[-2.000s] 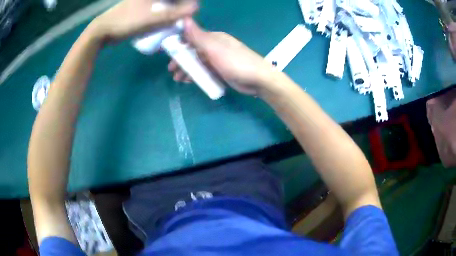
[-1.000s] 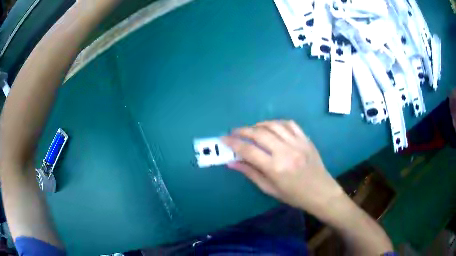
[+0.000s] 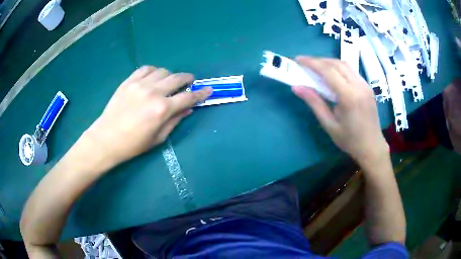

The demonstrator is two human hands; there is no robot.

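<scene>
A fan unit with open handle (image 3: 227, 89) lies on the green table, its blue battery facing up. My left hand (image 3: 151, 106) covers its head end, with fingers on the handle; the head is hidden under the hand. My right hand (image 3: 341, 96) holds a white handle cover (image 3: 288, 72) between thumb and fingers, to the right of the open handle and apart from it. The cover's end with dark cut-outs points left.
A second fan unit with open handle (image 3: 34, 149) lies at left. A pile of handle covers (image 3: 376, 45) is at upper right. A white fan part (image 3: 51, 15) lies beyond the pale edging strip (image 3: 65, 43). Clear tape (image 3: 176, 172) is stuck on the table. A person's arm (image 3: 451, 111) shows at right.
My left hand has come from the upper left onto a fan unit now at the middle. My right hand has moved up and right with the cover.
</scene>
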